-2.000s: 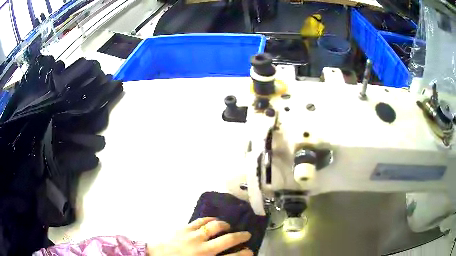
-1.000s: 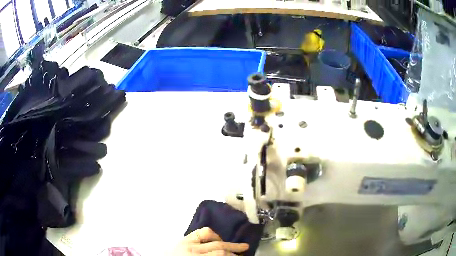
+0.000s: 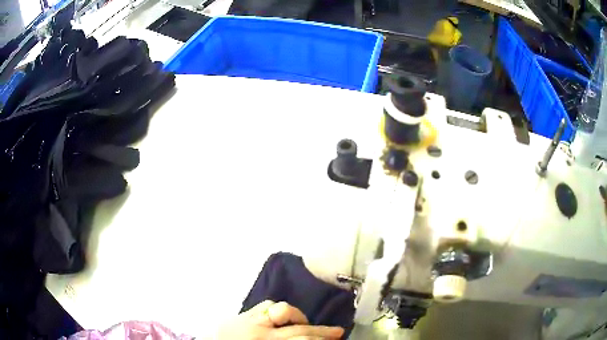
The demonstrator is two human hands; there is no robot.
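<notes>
A small black fabric piece (image 3: pixel 293 285) lies on the white table at the bottom centre, its right edge beside the needle area of the sewing machine (image 3: pixel 492 219). My left hand (image 3: pixel 279 323) lies on the near part of the piece, palm down with fingers pointing right, pressing it; the hand is partly cut off by the bottom edge. The presser foot area (image 3: pixel 393 309) is blurred, so I cannot tell whether the piece is under the foot. My right hand is out of the picture.
A large heap of black work pieces (image 3: pixel 80 133) covers the table's left side. A blue plastic bin (image 3: pixel 286 50) stands behind the white table (image 3: pixel 200 199). A round blue bucket (image 3: pixel 469 70), a yellow object (image 3: pixel 444 31) and more blue bins (image 3: pixel 532 80) are at the back right.
The view has turned, so the machine shows further right and tilted. My left hand stays on the black piece, its fingers now nearer the bottom edge than two seconds ago.
</notes>
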